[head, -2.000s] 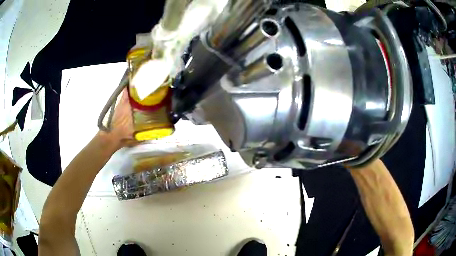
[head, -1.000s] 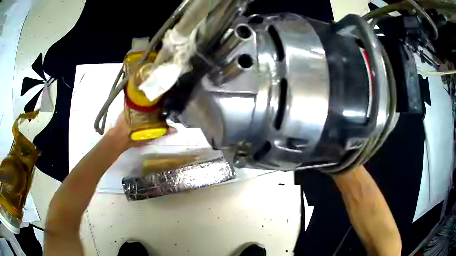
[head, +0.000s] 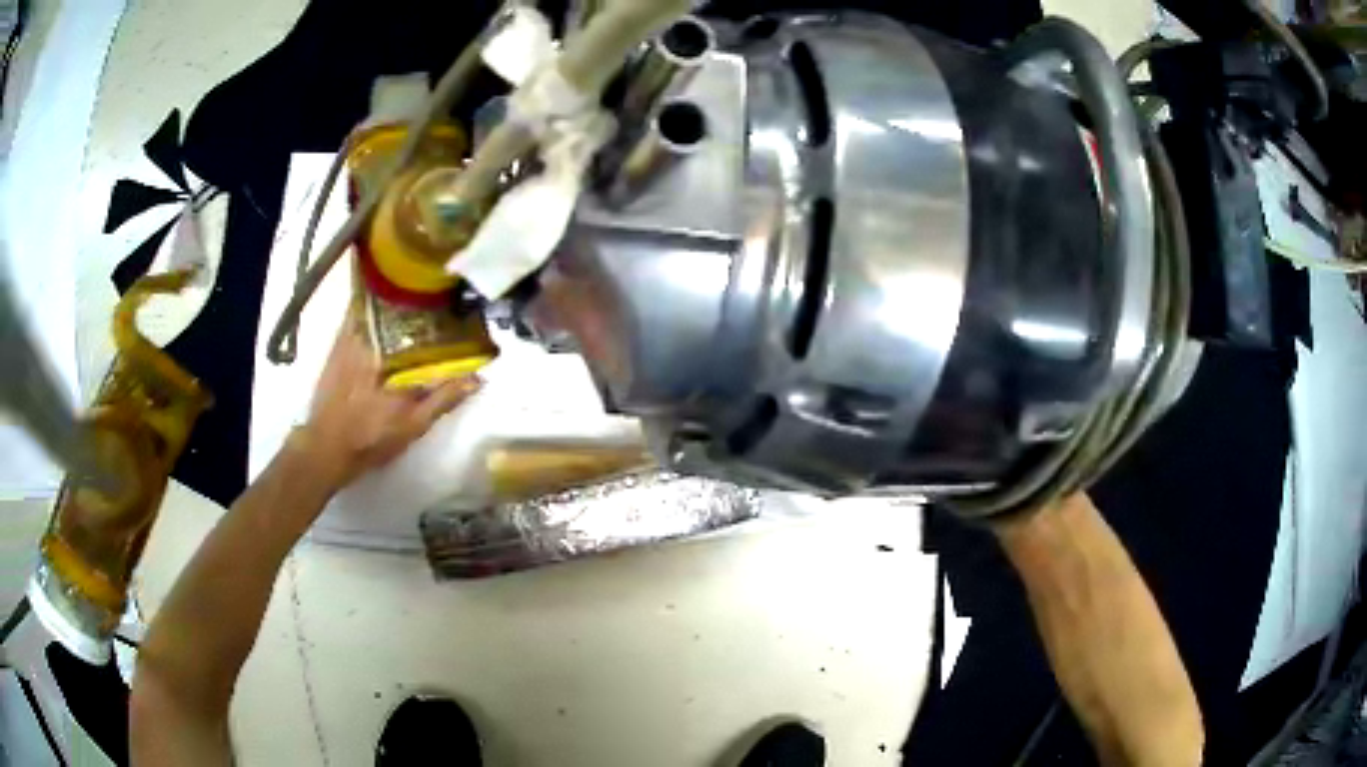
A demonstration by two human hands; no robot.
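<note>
The silver-and-black cloth cutting machine (head: pixel 885 255) fills the upper middle and right, its cord coiled around the motor. My left hand (head: pixel 367 405) lies on the white paper pattern (head: pixel 300 450), partly behind the yellow socket (head: pixel 427 322); its fingers are spread and I see nothing held. My right forearm reaches up under the machine; the hand itself is hidden behind the motor. A silver wrapped bar weight (head: pixel 592 522) lies on the paper beside a tan block weight (head: pixel 555 465).
Black fabric (head: pixel 1169 525) lies at the right and top. A second amber plug (head: pixel 128 465) hangs at the left, near small black cut pieces (head: pixel 146 210). My black shoes (head: pixel 427 731) show at the bottom. Black equipment (head: pixel 1229 195) stands at the upper right.
The view has shifted, so the weights and paper sit farther right. The machine's motor has moved left relative to them. More of the amber plug at left shows. My left hand's fingers show more.
</note>
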